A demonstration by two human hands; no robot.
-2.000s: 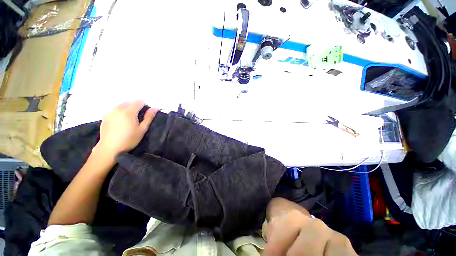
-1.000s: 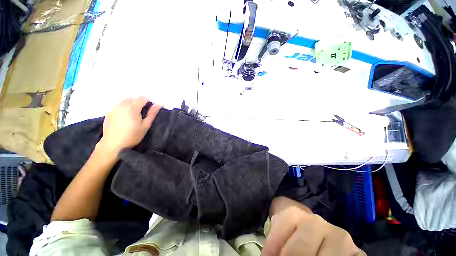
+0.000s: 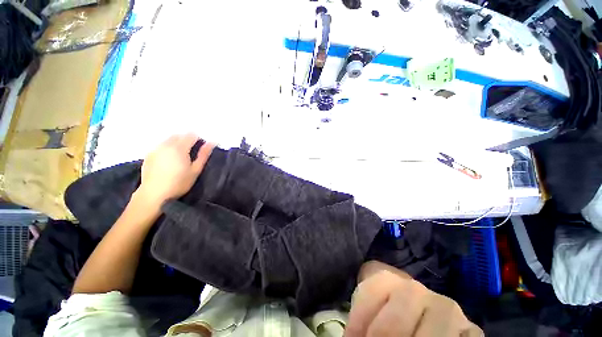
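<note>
A dark brown-grey garment (image 3: 310, 230) lies folded over the front edge of the white table and down onto the lap. My left hand (image 3: 173, 168) lies on its upper left part, with a bit of dark cloth between thumb and fingers. My right hand (image 3: 406, 306) is at the bottom right, cut off by the picture's edge, closed beside the garment's lower right corner; its fingertips are hidden. The presser foot and needle area (image 3: 251, 150) sits just beyond the garment's upper edge, small and unclear.
The white sewing machine (image 3: 422, 112) with a blue stripe spans the right, with a green block (image 3: 430, 72) on it. Thread snips (image 3: 460, 166) lie at the table's right. Pale thread trails at the front right edge. Taped cardboard (image 3: 56, 99) is at the left, a blue basket (image 3: 485, 257) below right.
The view shifts slightly. Both hands and the garment hold nearly the same pose.
</note>
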